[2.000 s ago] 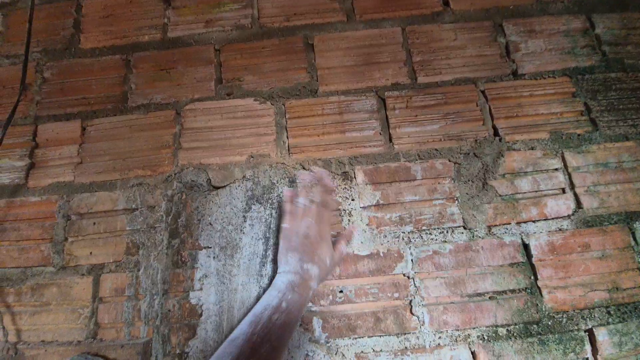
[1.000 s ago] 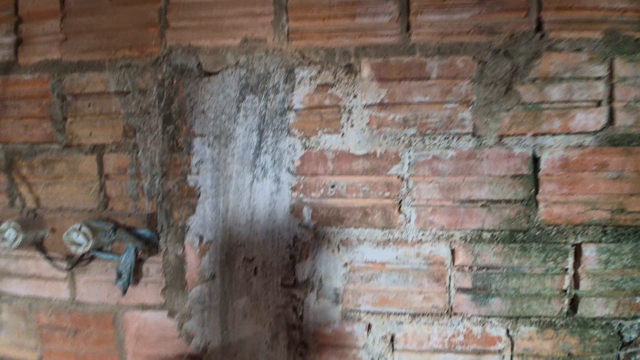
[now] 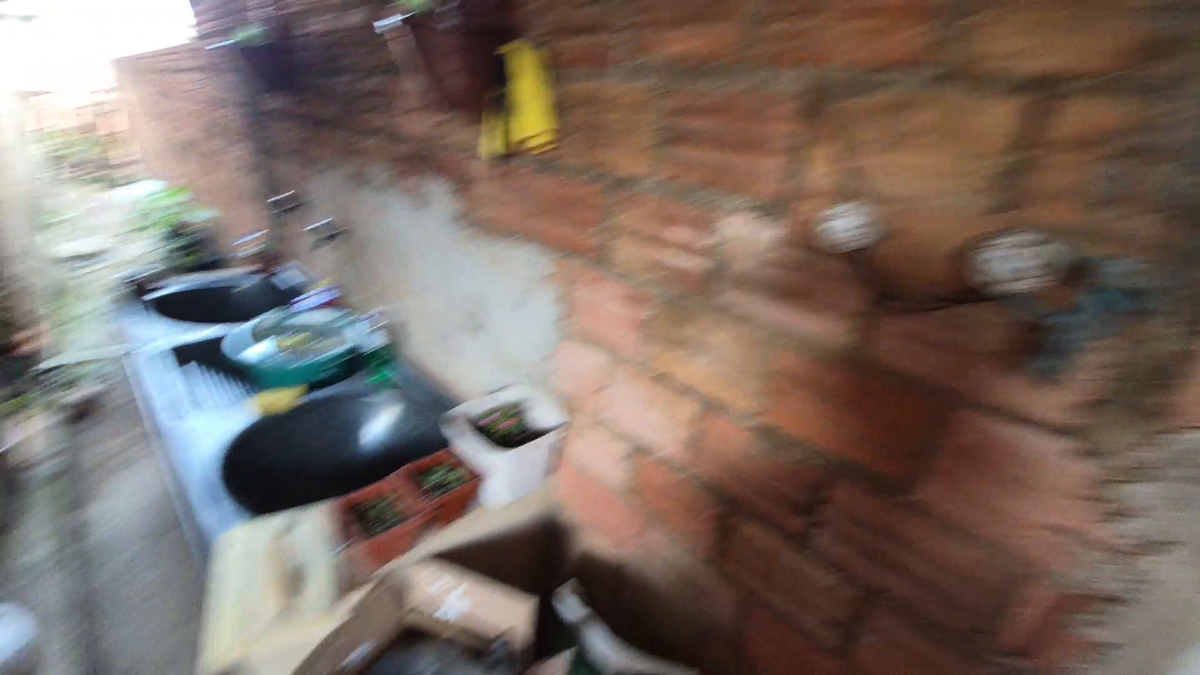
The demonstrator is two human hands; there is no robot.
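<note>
Neither of my hands shows in the head view, which is badly blurred. A wall of ribbed clay bricks [image 3: 834, 459] with mortar joints fills the right side. Two round whitish fittings, a smaller one [image 3: 848, 226] and a larger one [image 3: 1020, 262], are on the wall, with bluish material [image 3: 1078, 319] beside the larger. A patch of pale plaster [image 3: 469, 291] covers part of the bricks behind the sink counter. What my hands hold or touch cannot be seen.
A sink counter [image 3: 173, 450] with dark basins runs along the wall, bearing a green tub [image 3: 300, 352]. Nearer are a white planter [image 3: 511, 441], an orange planter [image 3: 412, 502] and an open cardboard box [image 3: 469, 600]. A yellow cloth-like thing [image 3: 530, 98] hangs on the wall.
A dusty hand lay against the brick wall two seconds ago; it is out of view now. The view has swung far left, bringing in the sink counter, planters and box.
</note>
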